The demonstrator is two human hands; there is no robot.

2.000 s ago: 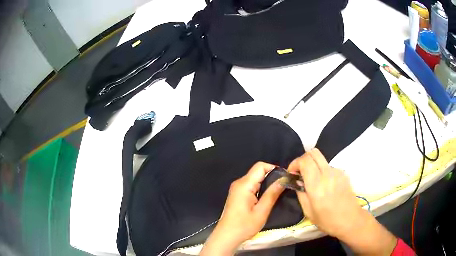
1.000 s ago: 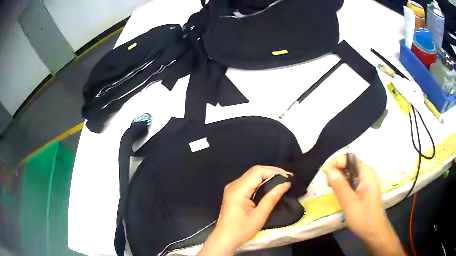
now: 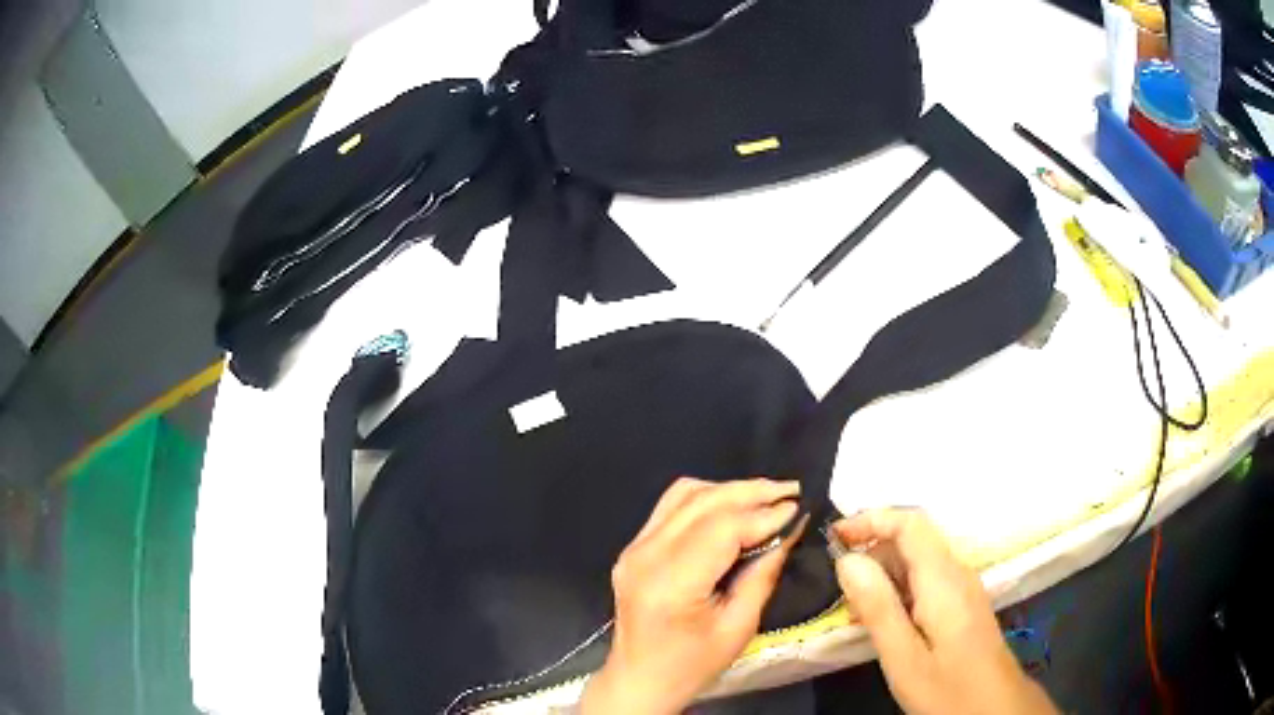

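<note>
A black half-moon bag body (image 3: 489, 531) lies flat in front of me, with a white label (image 3: 538, 411) on it and a zipper (image 3: 538, 680) along its near edge. My left hand (image 3: 694, 580) pinches the bag's right side between thumb and fingers. My right hand (image 3: 908, 594) is just right of it, fingertips closed on a small metal tool, seemingly thread snips (image 3: 834, 541), close to the bag's corner. The tool is mostly hidden. A wide black shoulder strap (image 3: 964, 307) runs from the bag's right side up and around.
Black bags (image 3: 356, 224) lie at the far left and far middle (image 3: 727, 119). A thin black rod (image 3: 852, 240) lies inside the strap loop. At right are a yellow-handled cutter (image 3: 1101, 263), a black cord (image 3: 1154, 377) and a blue tray (image 3: 1174, 196) of bottles.
My right hand moved away to the right with the tool, then came back beside the bag corner. My left hand has flattened over the cloth. The whole view has shifted slightly.
</note>
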